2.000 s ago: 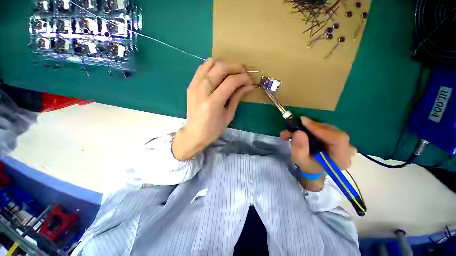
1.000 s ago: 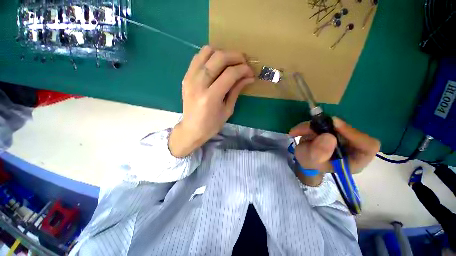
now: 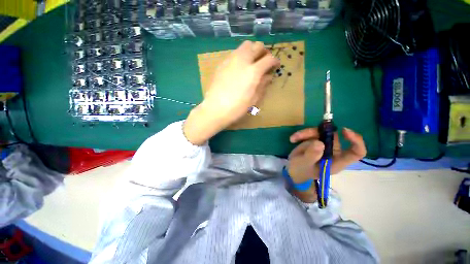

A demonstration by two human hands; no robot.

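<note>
My right hand (image 3: 327, 149) holds the soldering iron (image 3: 325, 135) upright, its bare tip pointing away from me, right of the brown work board (image 3: 294, 111). My left hand (image 3: 238, 85) reaches over the board, fingertips at the pile of round-headed leaded components (image 3: 281, 71); whether it grips one cannot be told. The small circuit board module (image 3: 253, 110) lies on the board beside my left hand, partly hidden by it. The solder wire (image 3: 175, 100) runs from the left blister tray (image 3: 111, 95) to my left wrist area and passes out of sight there.
A stacked clear blister tray (image 3: 237, 23) stands behind the board. At the right are the fume fan (image 3: 372, 31), the blue soldering station (image 3: 409, 95) and a yellowish sponge tray (image 3: 458, 121). Another person's sleeve (image 3: 23, 183) is at the left edge.
The view has shifted to show more of the bench. My left hand has left the module's side and moved up to the component pile. The iron has moved away from the module and stands more upright.
</note>
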